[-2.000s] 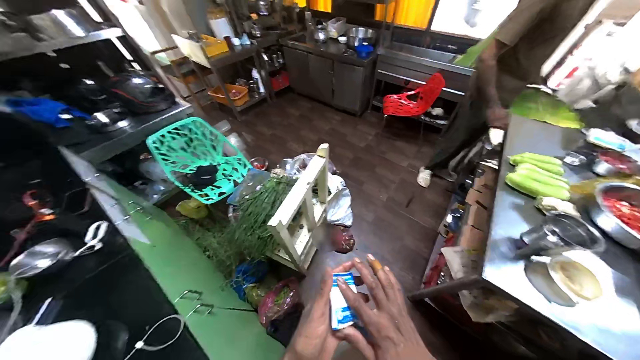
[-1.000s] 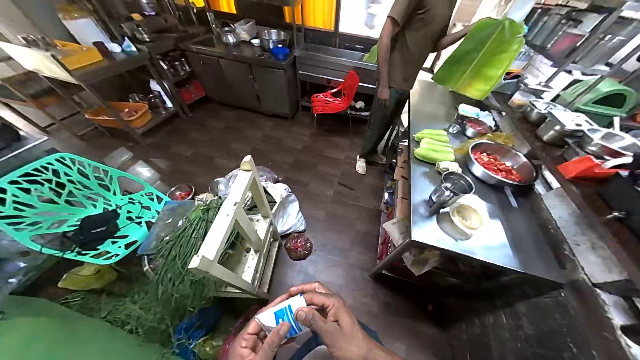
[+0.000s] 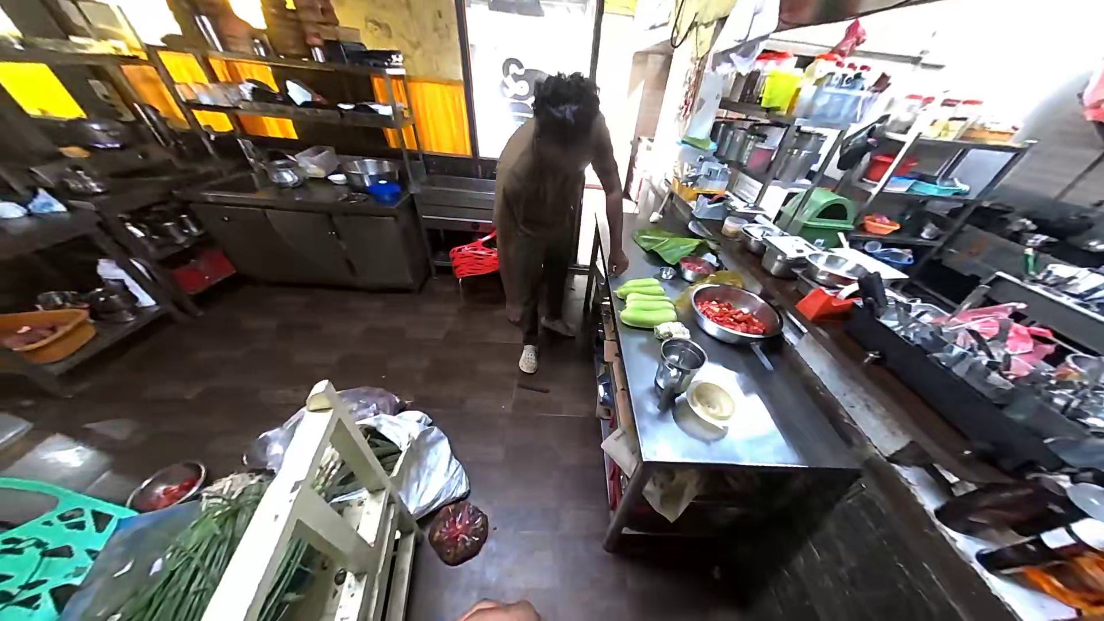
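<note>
Only a small part of a hand, seemingly my right hand (image 3: 500, 611), shows at the bottom edge; what it holds is hidden below the view. My left hand is out of view. Nearest to the visible hand are a clear bag with dark red contents (image 3: 458, 532) on the floor and a cream-painted frame (image 3: 345, 526) with long green stalks (image 3: 203, 556) beside it. On the steel table (image 3: 776, 444) to the right are pale green gourds (image 3: 647, 312), a steel bowl of chopped red pieces (image 3: 736, 314), a steel jug (image 3: 680, 362) and a pale round bowl (image 3: 711, 404).
A person (image 3: 556, 181) leans at the table's far end, one hand near its edge. A turquoise chair (image 3: 65, 535) stands lower left, a red chair (image 3: 474, 258) at the back. Steel shelves and counters line the back and right. A white bag (image 3: 427, 461) lies by the frame.
My hands and the small blue and white packet they held have dropped mostly out of view. The other person has bent over, and the large green leaf they held up now lies on the table.
</note>
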